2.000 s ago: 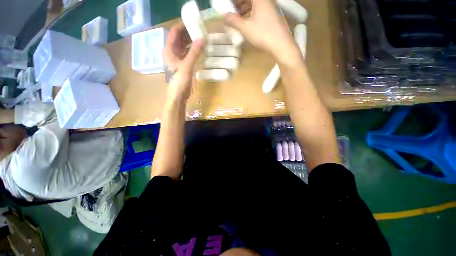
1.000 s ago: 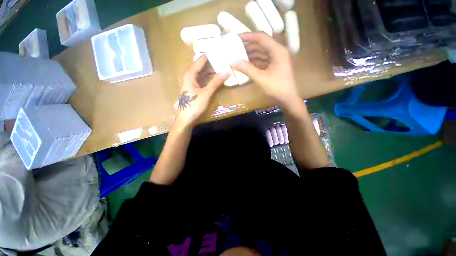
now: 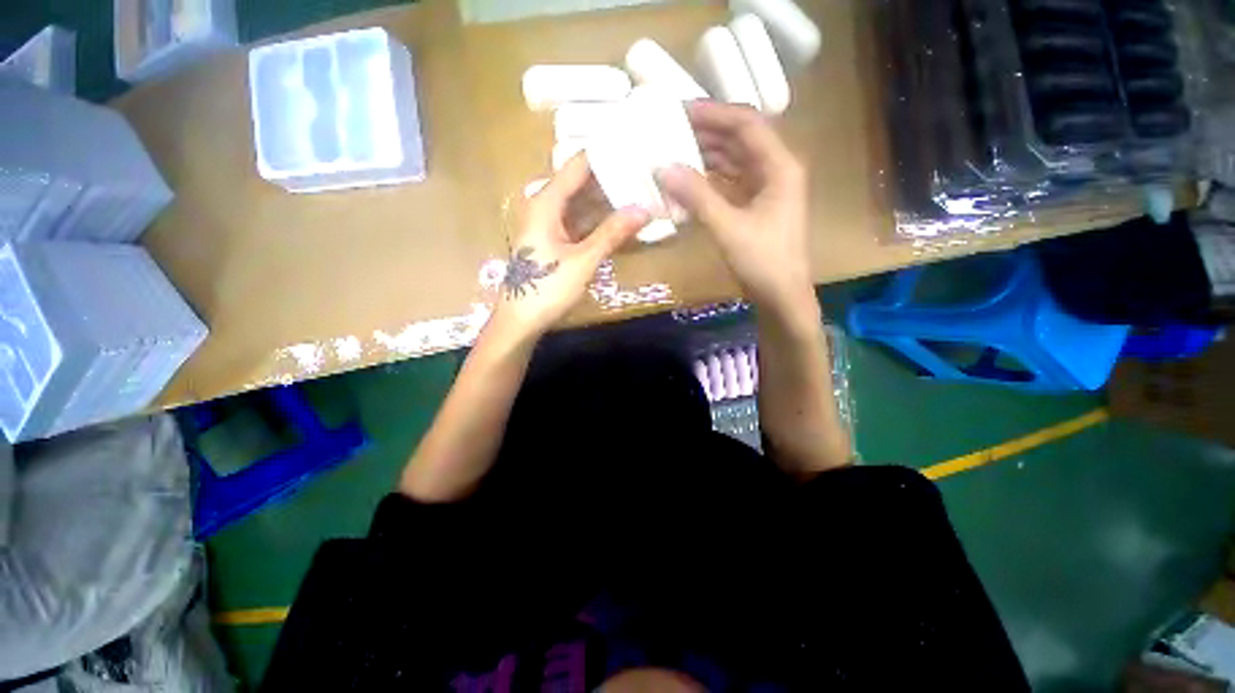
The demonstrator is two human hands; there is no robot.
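Note:
My left hand [image 3: 562,244] and my right hand [image 3: 745,203] hold white oblong units [image 3: 637,149] between them, side by side, over the brown bench [image 3: 461,203]. Glare hides where one unit ends and the other begins. More white units show under and behind them, partly hidden. A loose oblong unit [image 3: 576,85] lies just beyond my left hand. Several more units [image 3: 761,64] lie beyond my right hand. A white blister tray [image 3: 336,108] with moulded slots sits on the bench to the left.
Stacked trays [image 3: 115,332] stand at the left bench end. Black moulded trays [image 3: 1100,68] in clear plastic lie at the right. Below the bench edge are pink parts [image 3: 726,372], a blue stool [image 3: 989,318], and a person's grey clothing [image 3: 95,542] at lower left.
From two seconds ago, my hands have come together, bringing the units side by side. Over the last second they stay closed around them. The view has shifted, with the left tray stacks nearer the frame edge.

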